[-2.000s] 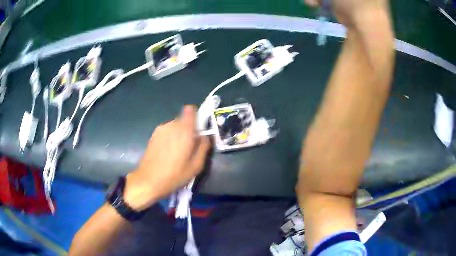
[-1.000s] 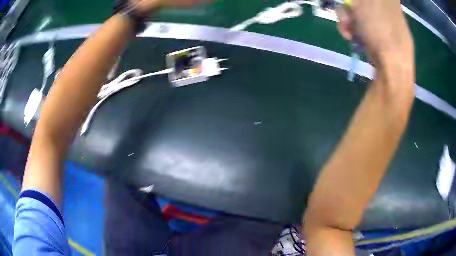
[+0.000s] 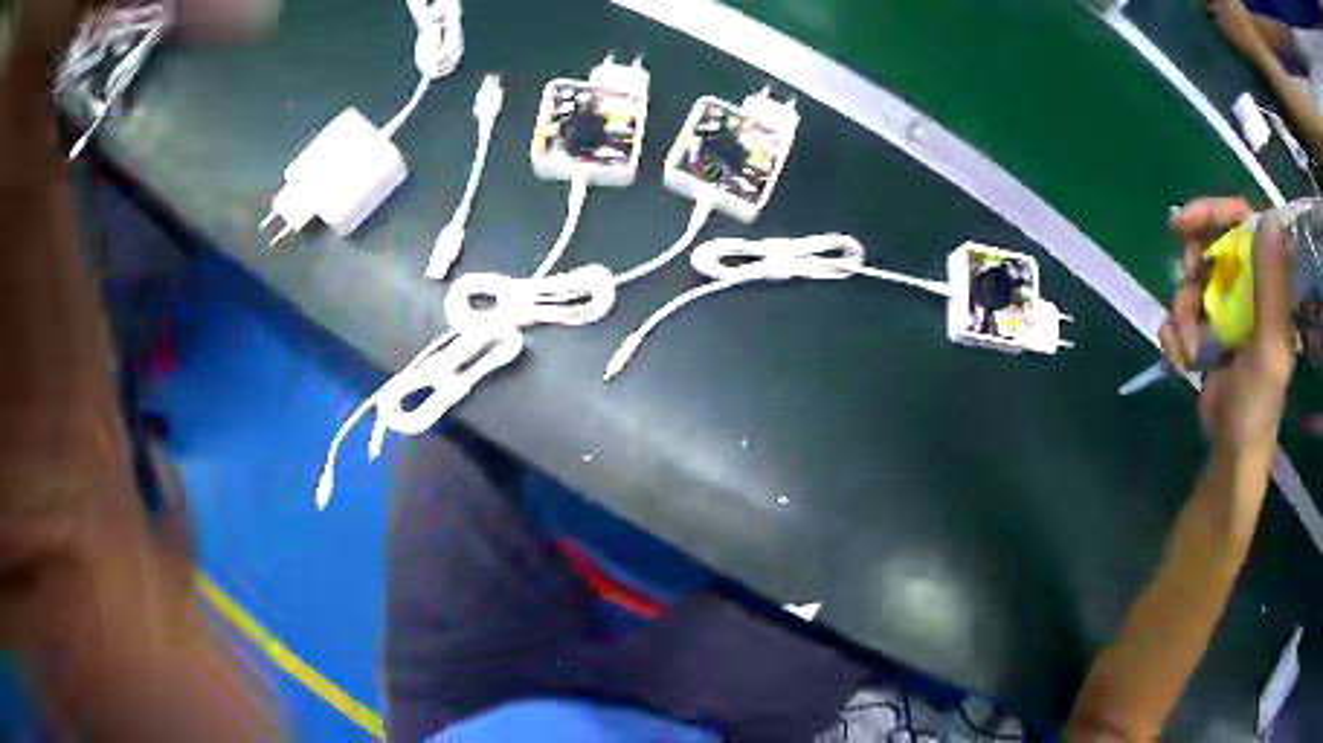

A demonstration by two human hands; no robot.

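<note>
My right hand [image 3: 1245, 312] is at the right, closed around a dispensing gun with yellow wrapping [image 3: 1230, 286]. Its pale-blue nozzle [image 3: 1143, 380] points down-left over the worktop. An open white adapter [image 3: 995, 296] lies left of the nozzle, not touching it, with its coiled cable [image 3: 778, 259] to the left. Two more open adapters lie further left, one [image 3: 728, 156] beside the other [image 3: 588, 131], circuit parts showing. My left forearm fills the left edge. A blurred part of my left hand [image 3: 218, 18] shows at the top left, cut off by the edge.
A closed white adapter [image 3: 343, 171] and a short white cable [image 3: 467, 182] lie at upper left. White cables [image 3: 109, 66] are bunched at the top left corner. A pale metal strip [image 3: 929, 138] borders the green conveyor [image 3: 1016, 116]. Another person's arm [image 3: 1265, 66] shows at upper right.
The view has swung left. My left hand has moved to the top left edge. Two open adapters and a closed one now show clearly. My right hand still holds the gun.
</note>
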